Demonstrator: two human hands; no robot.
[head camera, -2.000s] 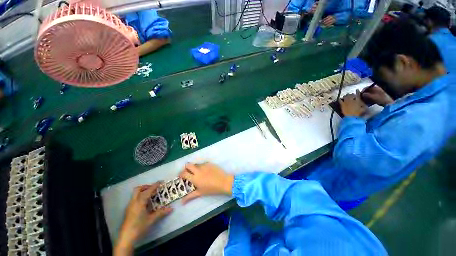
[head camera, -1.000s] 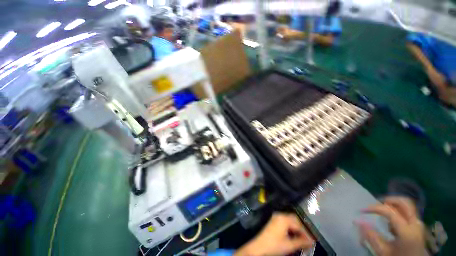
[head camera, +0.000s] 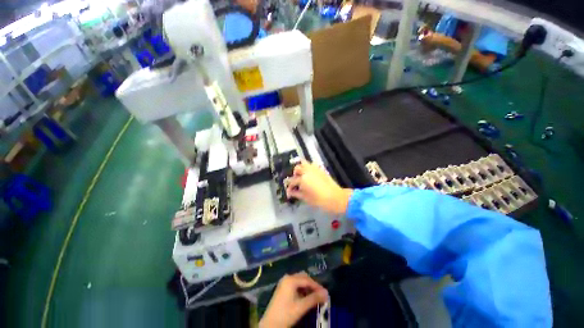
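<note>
My left hand (head camera: 291, 301) is at the bottom centre, cut off by the edge, its fingers pinching a cream housing (head camera: 324, 315) with dark centres. My right hand (head camera: 314, 187) reaches in from the right. Its fingertips are at the right fixture (head camera: 279, 168) of the white benchtop machine (head camera: 266, 221). Cream bits show at the fingertips, but the fingers hide whether they grip a housing. Another cream housing (head camera: 210, 209) sits in the left fixture (head camera: 214, 186).
Right of the machine is a black tray (head camera: 400, 118) with rows of cream housings (head camera: 461, 178). A cardboard sheet (head camera: 339, 61) stands behind. A black cord (head camera: 493, 72) crosses the upper right. Small blue-black components (head camera: 488, 128) lie on the green bench.
The view has swung left from the mat to the machine and tray. My right hand has moved from over the mat to the right fixture. A housing now shows clearly in my left hand.
</note>
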